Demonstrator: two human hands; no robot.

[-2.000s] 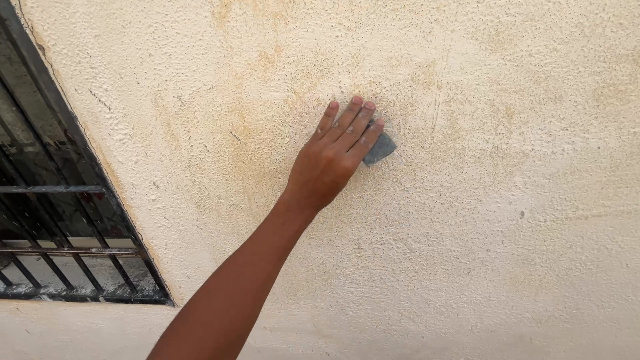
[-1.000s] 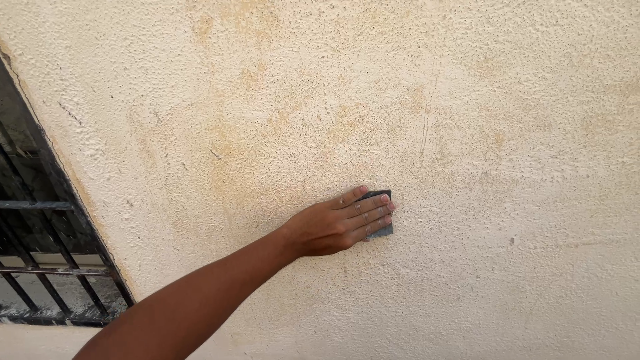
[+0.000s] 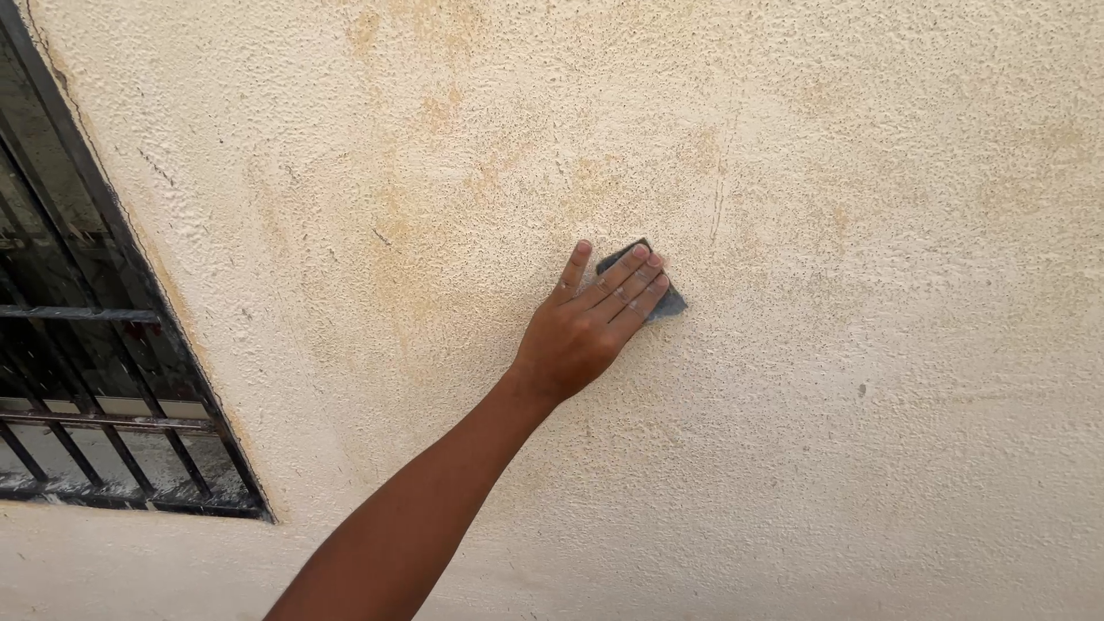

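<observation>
My left hand (image 3: 578,332) lies with its palm side toward the rough cream wall (image 3: 862,500), fingers pointing up and to the right. Three fingers press a small piece of dark grey sandpaper (image 3: 669,305) against the plaster. One outer finger stands apart on the left, off the sheet. The paper's corners show above and to the right of the fingertips; its middle is covered. Pale specks dot the fingers, and my thumb is hidden. The wall around the hand has tan stains and small dark pits. My right hand is out of view.
At the left, a window opening with a black metal grille (image 3: 82,315) is set in the wall. Its lower frame and sill bear whitish spatter. A thin crack (image 3: 129,220) runs along the edge of the opening.
My left hand went down the wall with the sandpaper between the first two frames, then came back up. Its fingers have turned from pointing right to pointing up and right.
</observation>
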